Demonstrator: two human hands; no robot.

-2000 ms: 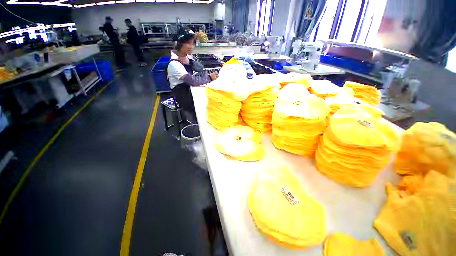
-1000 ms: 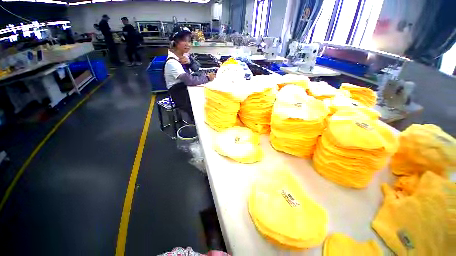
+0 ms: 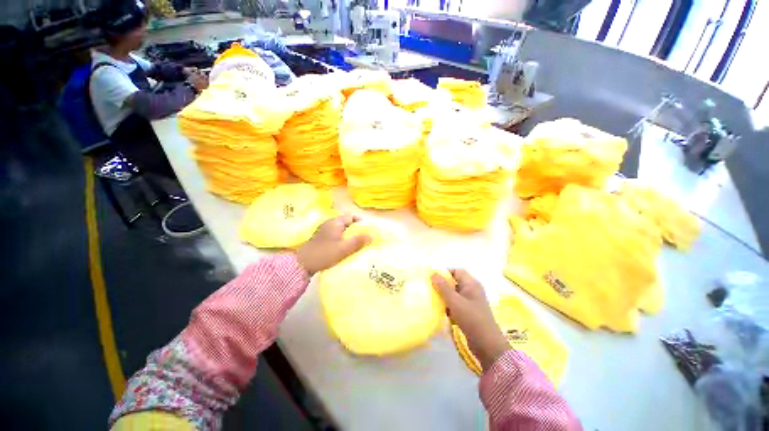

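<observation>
A yellow panel with a small dark-printed label near its upper middle lies in front of me at the table's left part. My left hand rests on its upper left edge, thumb towards the panel. My right hand pinches its right edge. More yellow panels lie partly under and beside my right hand, a printed label showing. Whether one panel or a thin pile is under my hands, I cannot tell. No tool is visible in either hand.
Tall yellow stacks stand beyond my hands. A low yellow pile lies at the left edge. Loose yellow panels are heaped at right, clear bags with dark contents at far right. A seated person is at the table's far left.
The view has turned right and down. Both hands and pink-red sleeves have come in, and now hold the labelled yellow panel at the table's left part.
</observation>
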